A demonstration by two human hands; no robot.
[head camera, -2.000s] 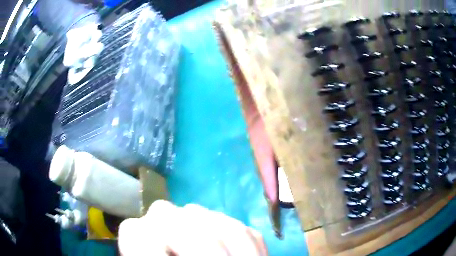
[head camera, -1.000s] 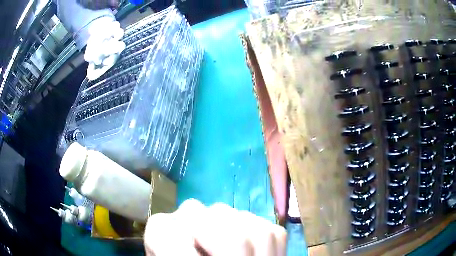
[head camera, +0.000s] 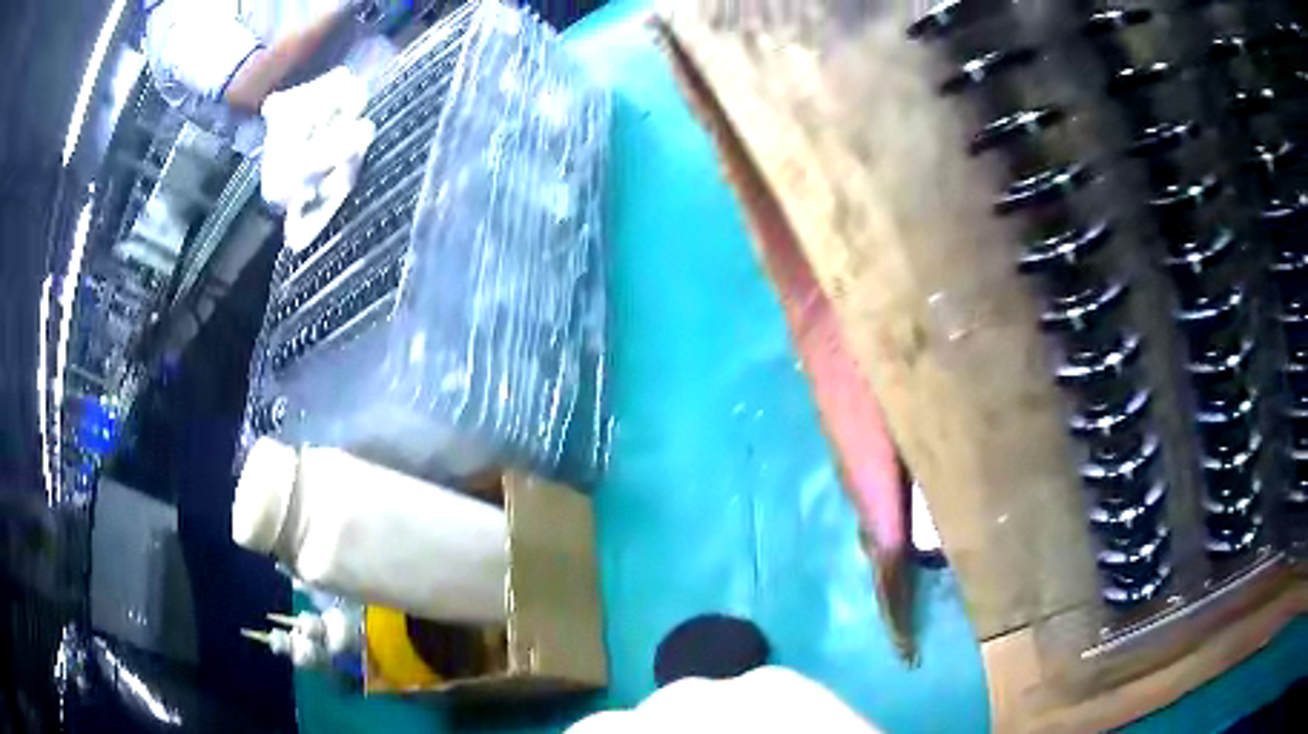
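A hand, which looks like my left hand, shows as an overexposed white shape at the bottom edge, mostly cut off; its fingers cannot be made out. A dark oval object borders its upper edge; whether the hand holds it cannot be told. My right hand is not in view. To the right, rows of glossy black round parts stand in a clear tray on a worn brown board. A white item shows at the board's left side.
Stacked clear trays stand at upper left with a white crumpled cloth on top. Below them, a white bottle leans in an open carton with a yellow ring. Small nozzle bottles are beside it. A person's arm shows behind.
The view has shifted, so the board and carton sit further right. The hand now sits lower and more cut off, and the dark oval object has come into sight above it.
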